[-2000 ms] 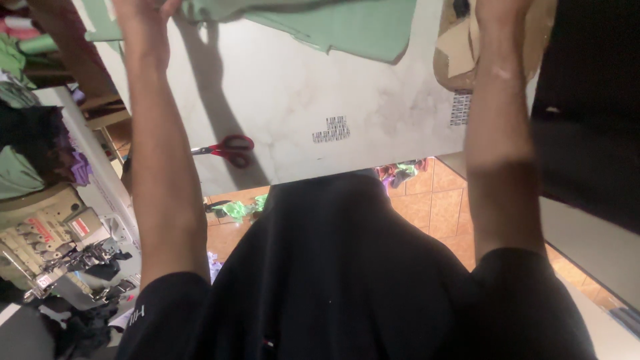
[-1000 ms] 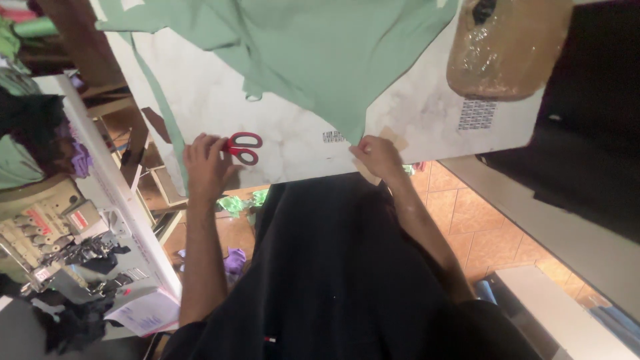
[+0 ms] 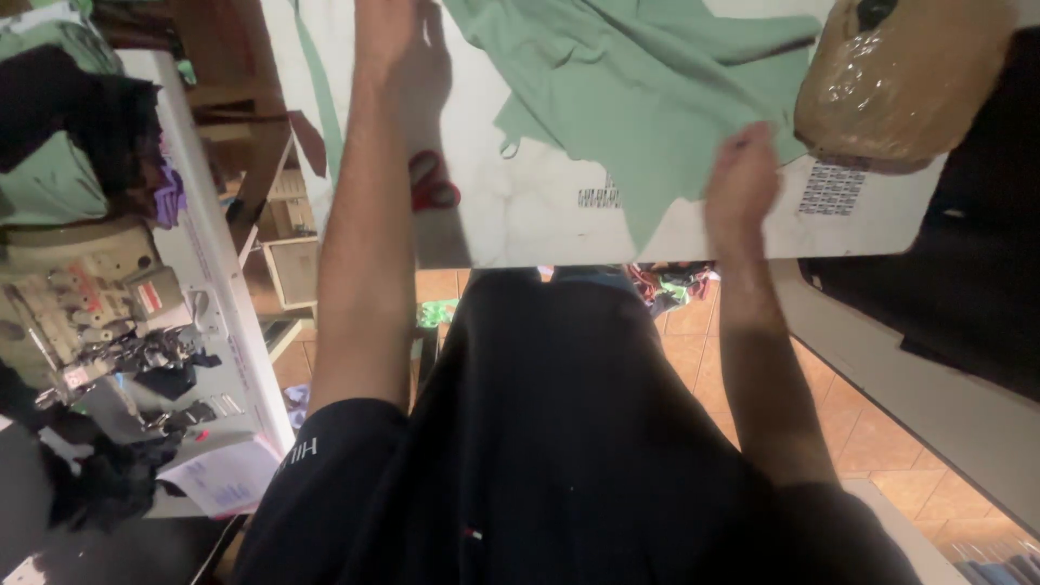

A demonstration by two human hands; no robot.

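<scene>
Light green fabric (image 3: 617, 89) lies rumpled on the white marbled table (image 3: 520, 219), one pointed end reaching toward the near edge. My right hand (image 3: 746, 166), blurred and with bent fingers, is over the right part of the fabric; whether it grips any cannot be told. My left hand (image 3: 394, 24) is at the top edge, left of the fabric, its fingers mostly cut off by the frame. Red-handled scissors (image 3: 435, 182) rest beside my left forearm, partly hidden by it. A narrow green strip (image 3: 321, 89) hangs along the table's left side.
A brown plastic bag (image 3: 902, 81) stands on the table's right side above a printed block of small labels. An industrial sewing machine (image 3: 73, 301) is at the left, with dark and green cloth (image 3: 53, 179) beyond it. Fabric scraps (image 3: 670, 284) lie on the tiled floor.
My left hand has moved from beside the scissors up to the far left part of the table. My right hand has moved away from the fabric's pointed tip, up and right.
</scene>
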